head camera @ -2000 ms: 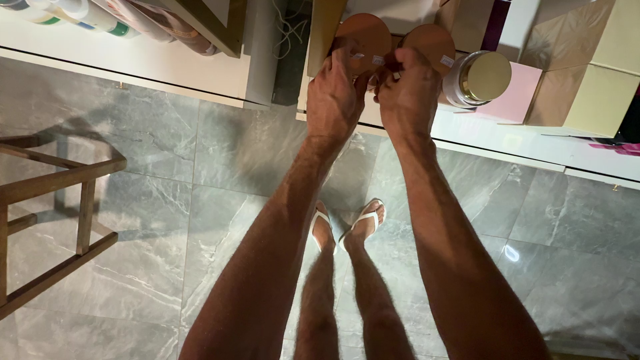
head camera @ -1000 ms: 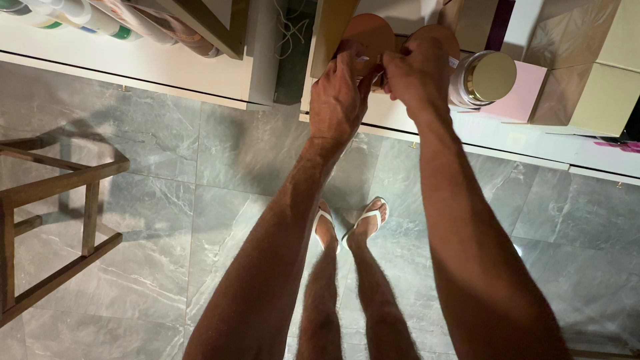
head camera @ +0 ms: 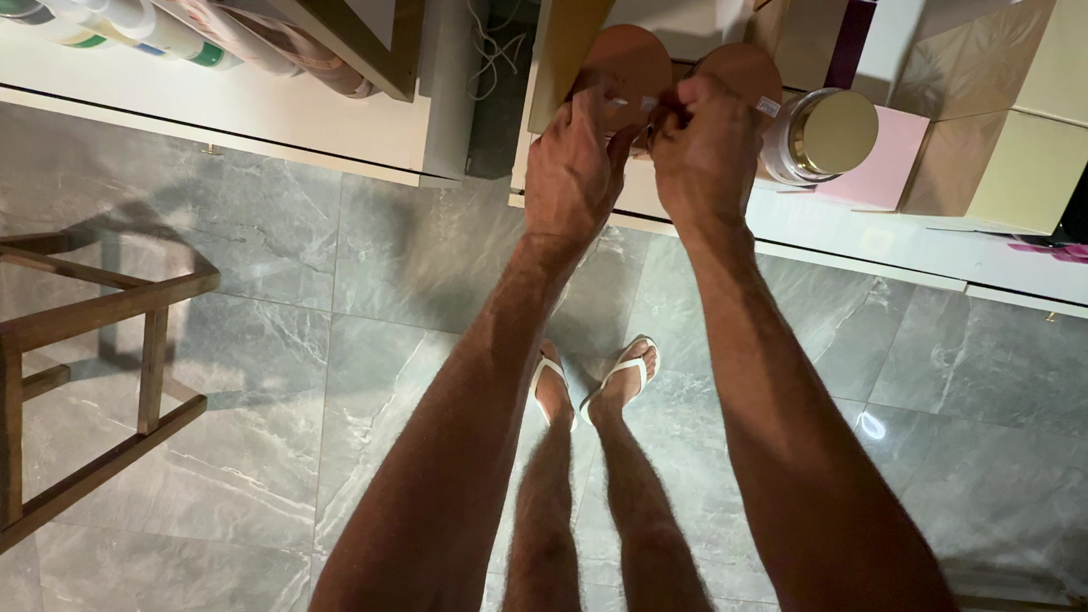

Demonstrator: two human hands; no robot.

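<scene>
Two round orange-brown lids stand side by side at the top centre, one at the left (head camera: 631, 70) and one at the right (head camera: 748, 72), each bearing a small label. My left hand (head camera: 578, 161) is at the near edge of the left lid, its fingers bent. My right hand (head camera: 707, 153) lies over the near part of the right lid, fingers curled close to my left fingertips. Whatever is between the fingertips is too dark and blurred to tell. A glass jar with a gold lid (head camera: 837, 132) stands just right of my right hand.
Right of the jar are a pink box (head camera: 897, 157) and several beige and yellow boxes (head camera: 1024, 170). Bottles (head camera: 161, 30) and a framed panel (head camera: 365, 47) stand on the left white cabinet (head camera: 374, 140). White cables (head camera: 491, 51) hang in the gap. A wooden stool (head camera: 110, 306) is at the left.
</scene>
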